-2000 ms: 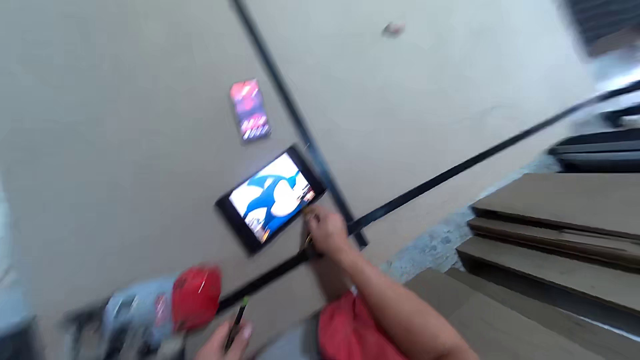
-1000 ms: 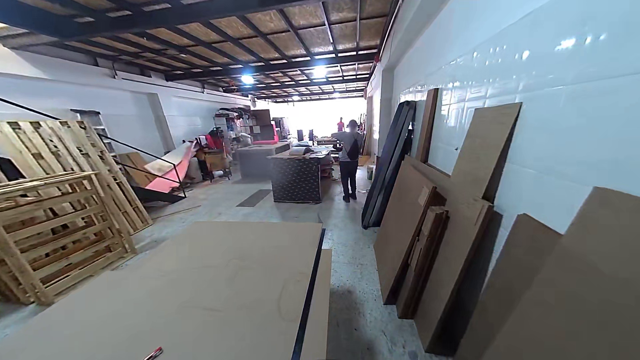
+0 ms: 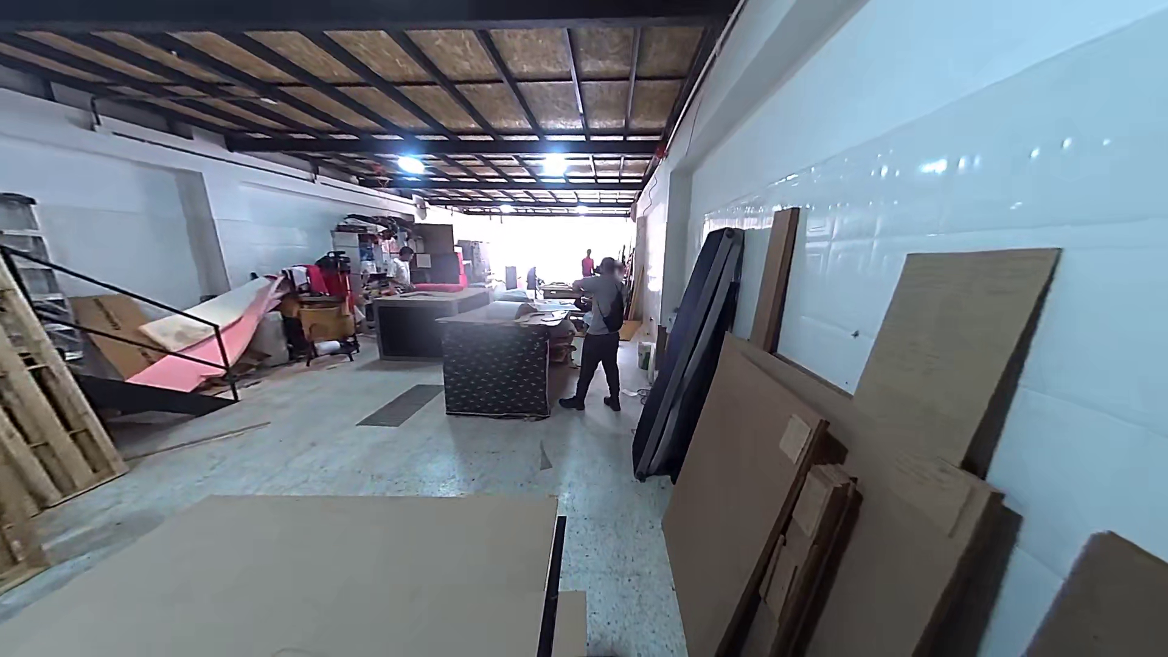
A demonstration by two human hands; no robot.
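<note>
Neither my left hand nor my right hand is in the head view now, so what they hold is hidden. Below me lies a large brown board surface (image 3: 338, 575) with a black strip (image 3: 553, 584) along its right side. Farther off, a person in a grey top and dark trousers (image 3: 602, 319) stands beside a worktable with a dark patterned cover (image 3: 497, 370).
Brown panels (image 3: 744, 438) and long dark padded pieces (image 3: 689, 356) lean on the right wall. Wooden pallets (image 3: 46, 411) and a black metal railing (image 3: 137, 333) stand at left. A grey mat (image 3: 401, 405) lies on the floor. Other people are farther back.
The view has swung up from the tabletop to the room. Two seconds ago my hands showed near a tablet, one holding a thin dark tool; they are now out of view.
</note>
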